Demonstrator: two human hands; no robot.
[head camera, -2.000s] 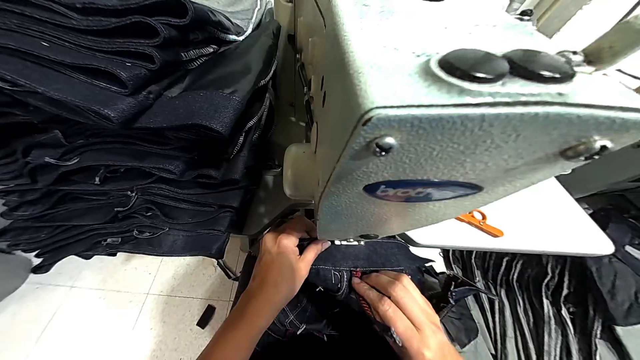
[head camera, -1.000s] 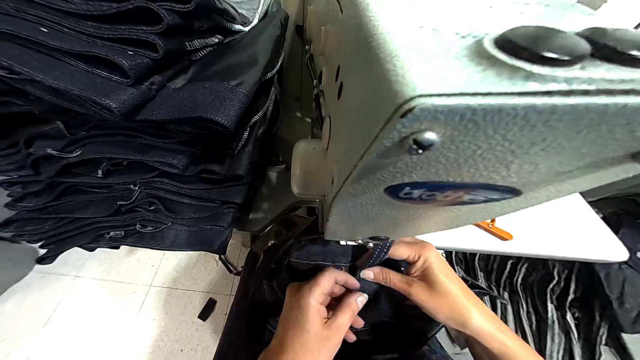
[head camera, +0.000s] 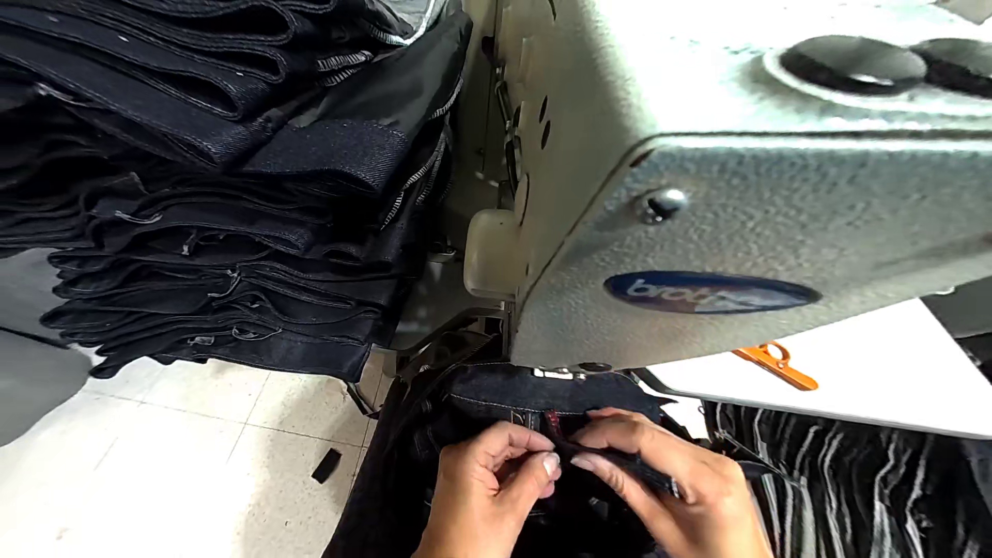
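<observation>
Both my hands are at a dark denim garment (head camera: 496, 391) that lies under the head of a Brother sewing machine (head camera: 744, 225). My left hand (head camera: 496, 480) pinches dark fabric between thumb and fingertips, just below the waistband seam. Close on its right, my right hand (head camera: 666, 473) grips a dark fold of the same garment with thumb and fingers. A small red piece (head camera: 552, 423) shows on the garment between the hands. The machine head hides the needle area and the garment's far edge.
Tall stacks of folded dark denim (head camera: 232, 217) rise at the left. Orange thread snips (head camera: 777, 364) lie on the white table (head camera: 891, 372) at the right. Below it hang many dark garment pieces (head camera: 860, 473). A small black scrap (head camera: 326, 465) is on the tiled floor.
My right hand has moved away from the machine's edge, down to the fold. My left hand stays low beside it. The view has come closer to the machine.
</observation>
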